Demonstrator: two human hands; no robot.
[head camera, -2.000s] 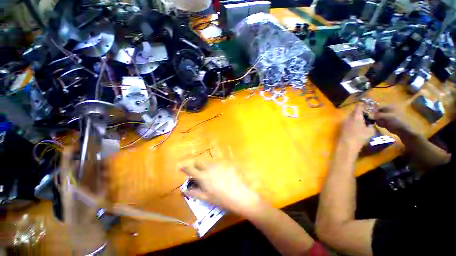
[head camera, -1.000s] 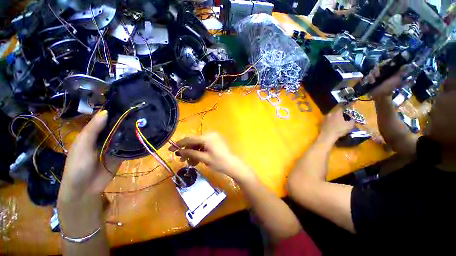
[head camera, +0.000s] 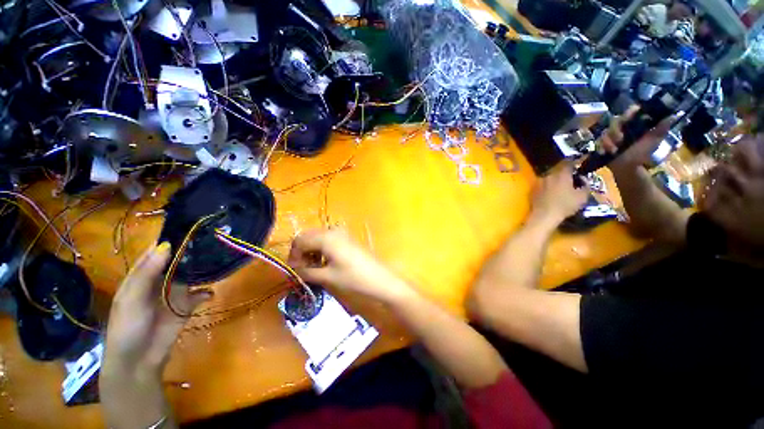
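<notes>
My left hand (head camera: 142, 323) holds a round black base housing (head camera: 219, 219) by its lower left edge, its hollow side towards me. Red, yellow, black and white wires (head camera: 261, 255) run from its centre down to the dark round opening of a silver-white bracket unit (head camera: 333, 337). The bracket lies on the bench edge. My right hand (head camera: 328, 260) is just above that opening, fingertips pinched together at the wires. Whether the fingertips grip a wire is too small to tell.
A pile of housings (head camera: 183, 113) and wires fills the back left. A second black housing (head camera: 54, 306) lies at far left. A plastic bag (head camera: 456, 71) of silver frames stands at the back. A neighbour's arms (head camera: 536, 251) work at right beside a black box (head camera: 546, 117).
The black housing, first a blur at left two seconds ago, is now held up facing me. Since one second ago it has tilted and lowered slightly, and my right fingers have closed above the bracket opening.
</notes>
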